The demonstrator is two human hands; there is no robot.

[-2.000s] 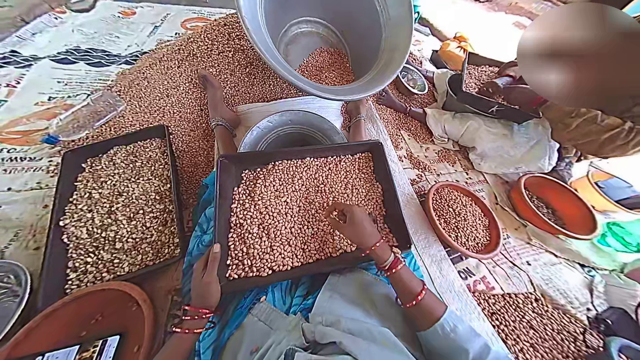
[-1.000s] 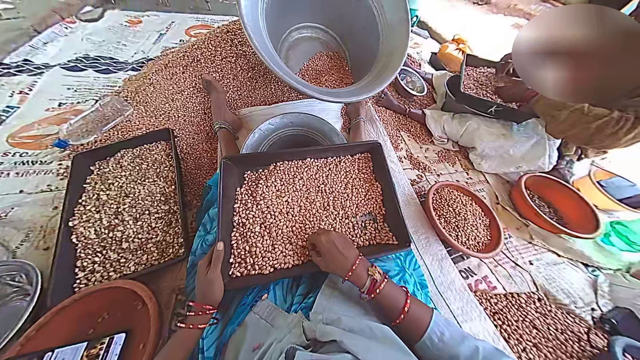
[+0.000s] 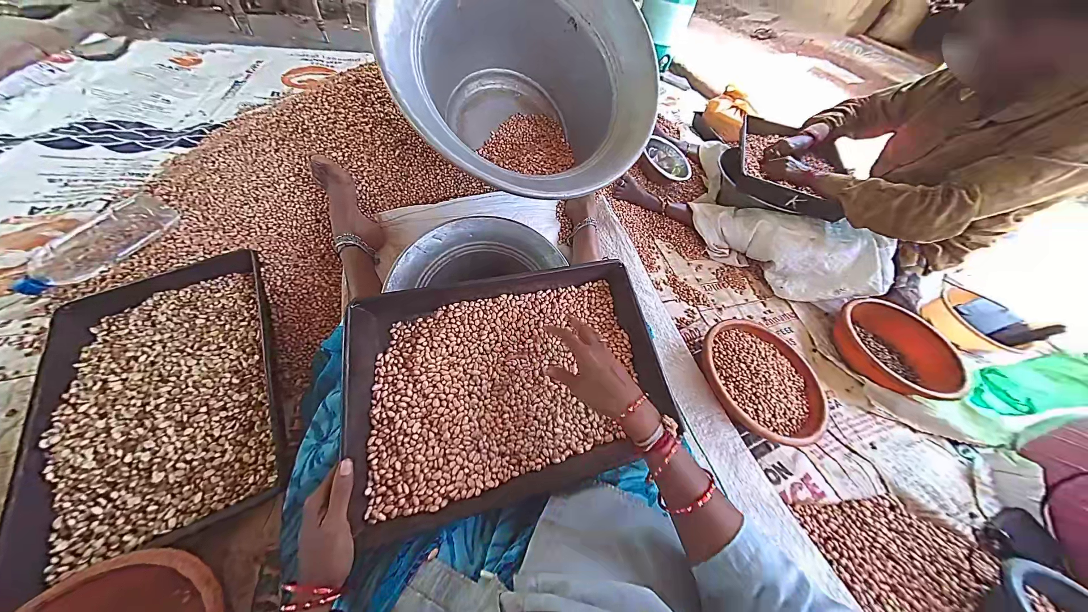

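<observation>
A dark rectangular tray [image 3: 361, 382] of shelled peanuts [image 3: 476, 408] lies tilted across my lap. My left hand [image 3: 327, 514] grips its lower left side, thumb over the rim. Over the right half of the peanuts is my right hand [image 3: 591, 365], fingers spread and palm down; whether the fingertips touch the nuts cannot be told. Just past the tray's far edge stands a metal pot [image 3: 476, 246] between my lower legs. Beyond it a large metal pot [image 3: 595, 93] leans with its mouth toward me and some peanuts inside.
Another dark tray [image 3: 274, 399] of paler nuts lies at left, above a brown basin [image 3: 204, 578]. A peanut heap [image 3: 255, 170] and plastic bottle [image 3: 110, 242] are behind. At right are a clay-coloured bowl [image 3: 820, 404], an orange basin [image 3: 943, 382] and a person [image 3: 935, 170] handling nuts in a tray.
My right hand has moved from the tray's near edge up and to the right over the peanuts, and its fingers have spread. My left hand stays on the tray's left side.
</observation>
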